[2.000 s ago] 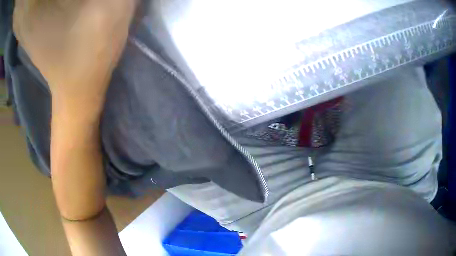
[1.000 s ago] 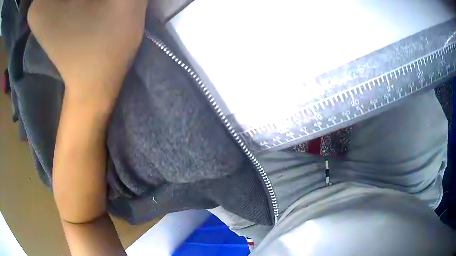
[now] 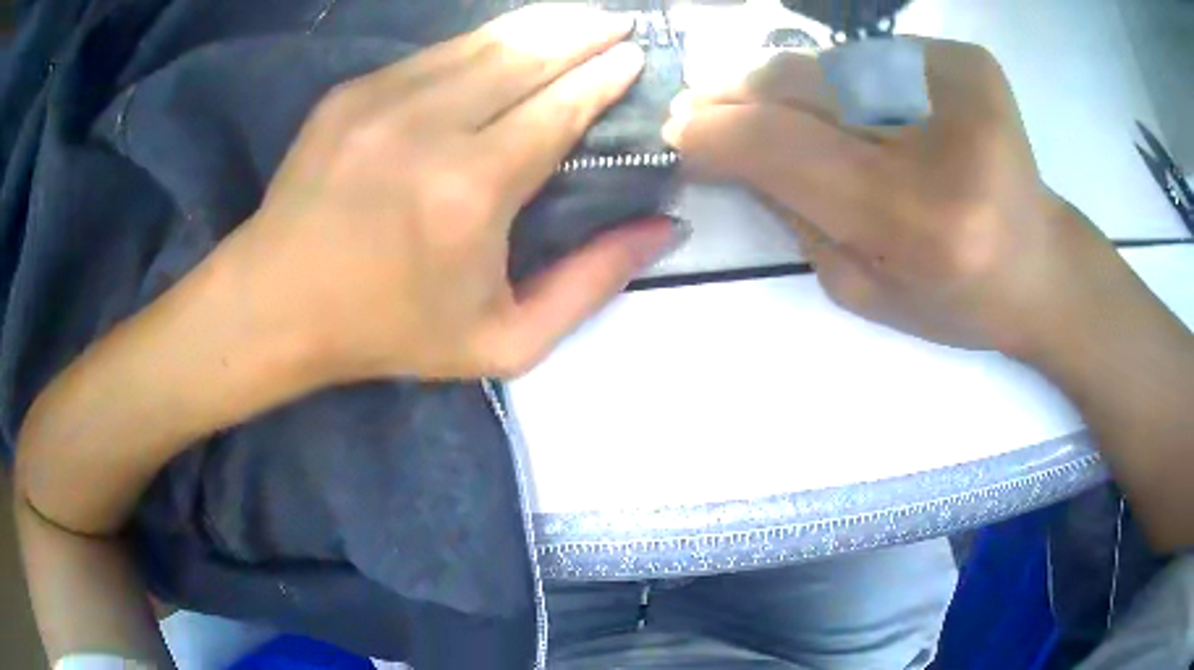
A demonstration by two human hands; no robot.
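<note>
A dark grey garment [image 3: 380,511] is bunched at left and hangs over the table's front edge. A short stretch of its metal zipper [image 3: 615,162] shows between my hands; more teeth run down the garment's edge. My left hand [image 3: 419,210] lies on the cloth, fingers forward near small metal parts [image 3: 651,29] and thumb apart below the zipper. My right hand [image 3: 917,196] has its fingertips together at the zipper's right end, pinching the edge. A pale grey rectangular piece [image 3: 877,81] covers part of its fingers; I cannot tell what it is.
The white table [image 3: 786,393] has a curved front edge with a ruler strip [image 3: 786,526]. A dark seam line crosses the white top. Black thread snips [image 3: 1163,170] lie at far right. Dark machine parts [image 3: 845,16] show at the top. Grey trousers [image 3: 746,615] and blue items [image 3: 1002,602] are below.
The view has shifted up to the machine area. My right hand is now in view at the zipper. My left hand shows fully, with its fingers on the cloth; earlier mostly its back and forearm showed.
</note>
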